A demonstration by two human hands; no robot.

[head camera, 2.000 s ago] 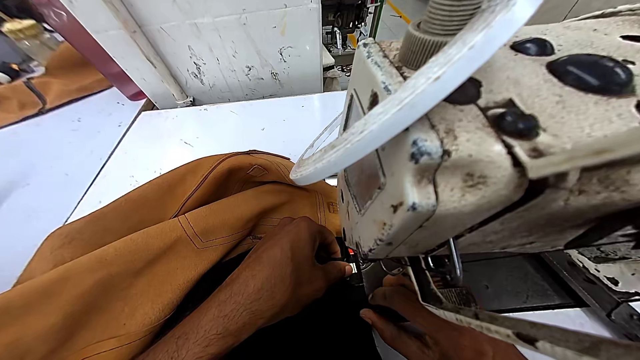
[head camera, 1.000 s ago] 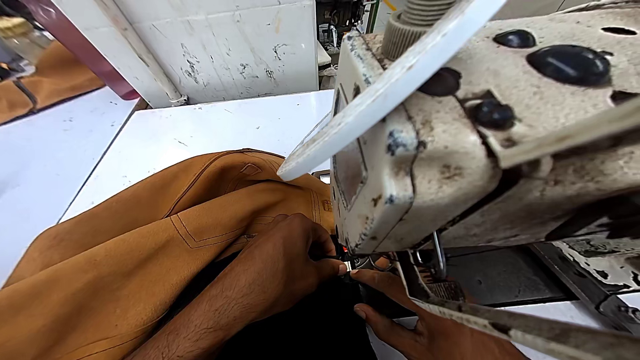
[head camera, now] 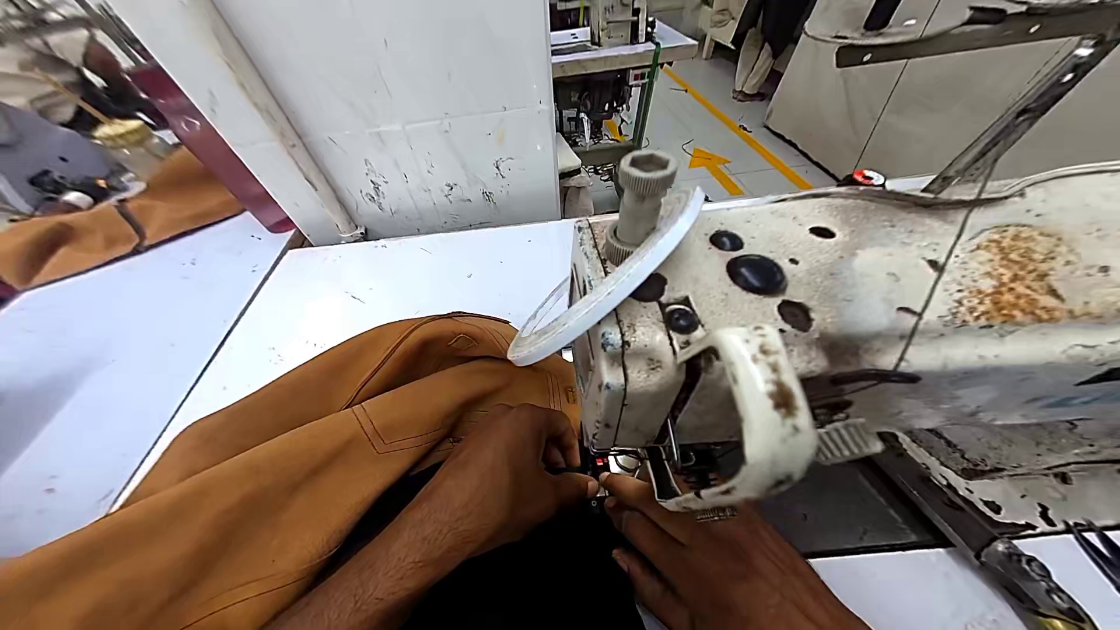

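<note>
A worn, cream industrial sewing machine (head camera: 875, 289) reaches in from the right, its head over my hands. My left hand (head camera: 516, 472) rests on dark cloth (head camera: 525, 577) just left of the needle area, thumb and fingers bent together at the cloth's edge. Facing it, my right hand (head camera: 691, 551) lies on the near side of the machine's foot, forefinger tip almost touching the left thumb. Whether either hand pinches the cloth cannot be made out. A tan garment (head camera: 289, 455) with stitched seams is bunched to the left and behind my left hand. The needle is hidden.
The white table (head camera: 420, 271) bears the garment and machine. A white panel (head camera: 437, 114) with a pipe rises behind it. More tan cloth (head camera: 175, 210) lies at the far left. Scissors-like metal tips (head camera: 1094, 551) show at the right edge. A person's legs (head camera: 757, 52) appear far back.
The view has shifted to show more of the machine and floor. My right hand now lies flatter, its fingers closer to my left thumb than two seconds ago.
</note>
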